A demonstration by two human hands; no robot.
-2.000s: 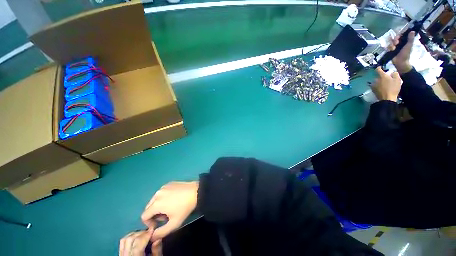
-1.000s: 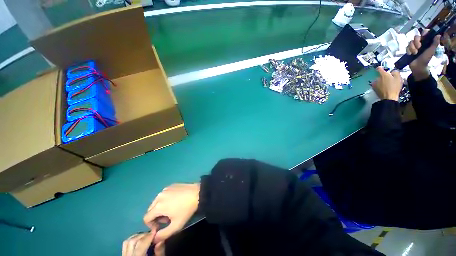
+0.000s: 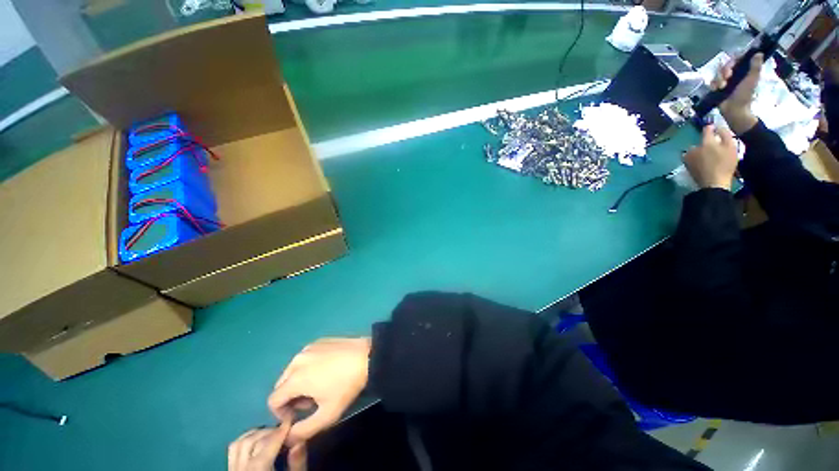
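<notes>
My right hand (image 3: 322, 386) is at the bottom of the view, over the bench's near edge, with thumb and fingertips pinched together. My left hand (image 3: 258, 449) meets it from below and is cut off by the bottom edge. A small dark part seems to show between the fingertips, mostly hidden, too small to name. The black right sleeve crosses the lower middle.
An open carton (image 3: 267, 175) holds blue battery packs (image 3: 158, 237), beside a closed carton (image 3: 55, 221). A cable end (image 3: 63, 419) lies lower left. Metal parts (image 3: 552, 152) and white parts (image 3: 614, 131) are heaped right. A neighbour's hands hold a black tool (image 3: 736, 83).
My hands keep the same pinched pose, nearly unmoved. The cartons appear shifted slightly right in view. The neighbour's hand with the black tool rose and came back down-left.
</notes>
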